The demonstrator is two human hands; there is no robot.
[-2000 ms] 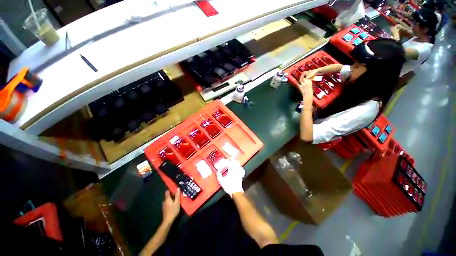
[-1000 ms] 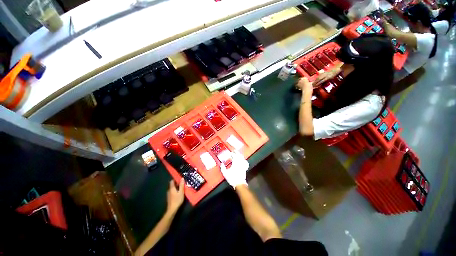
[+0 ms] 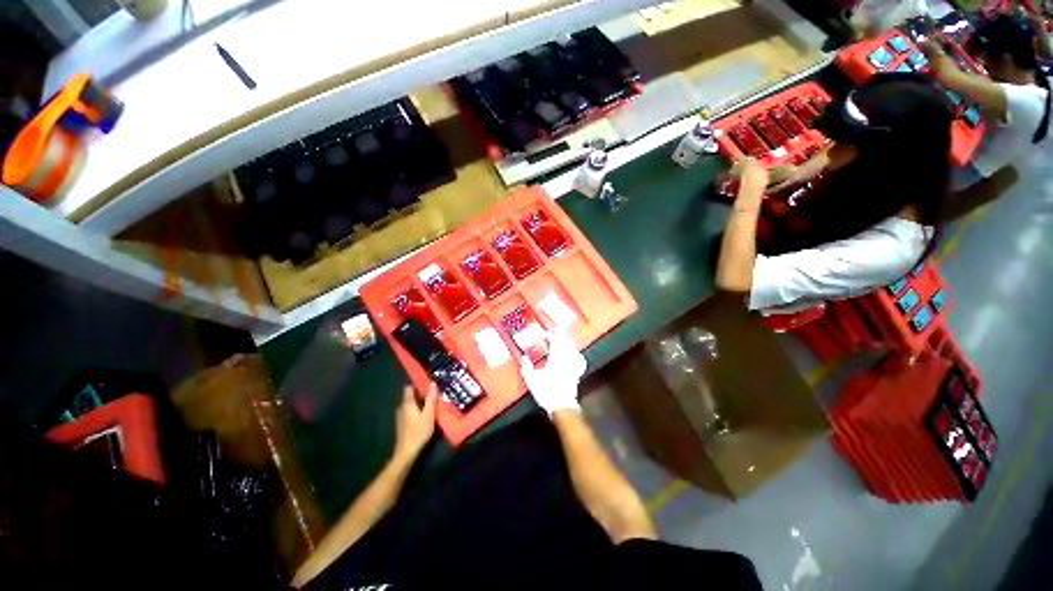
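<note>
The orange-red work tray [image 3: 600, 283] lies on the green mat. Several closed red flip phones [image 3: 486, 271] sit in its far row. An open black flip phone [image 3: 439, 364] lies across the tray's left end. My left hand [image 3: 416, 421], bare, is at the tray's near left edge beside the open phone; whether it grips anything is unclear. My right hand [image 3: 555, 373], in a white glove, is over a red phone [image 3: 518, 322] in the near row; its fingertips touch a pale piece there, grip unclear. White labels [image 3: 493, 346] lie in neighbouring pockets.
Black phone-holding trays [image 3: 346, 179] stand under the white shelf [image 3: 381, 75]. Small bottles [image 3: 592, 169] stand at the shelf edge. A small white and orange part [image 3: 359, 335] lies left of the tray. An open carton [image 3: 733, 404] is below right. A co-worker [image 3: 854, 219] sits at the right.
The view has shifted, so the bench appears higher and further right. Both hands stay at about the same places on the tray. The open phone and tray contents look unchanged.
</note>
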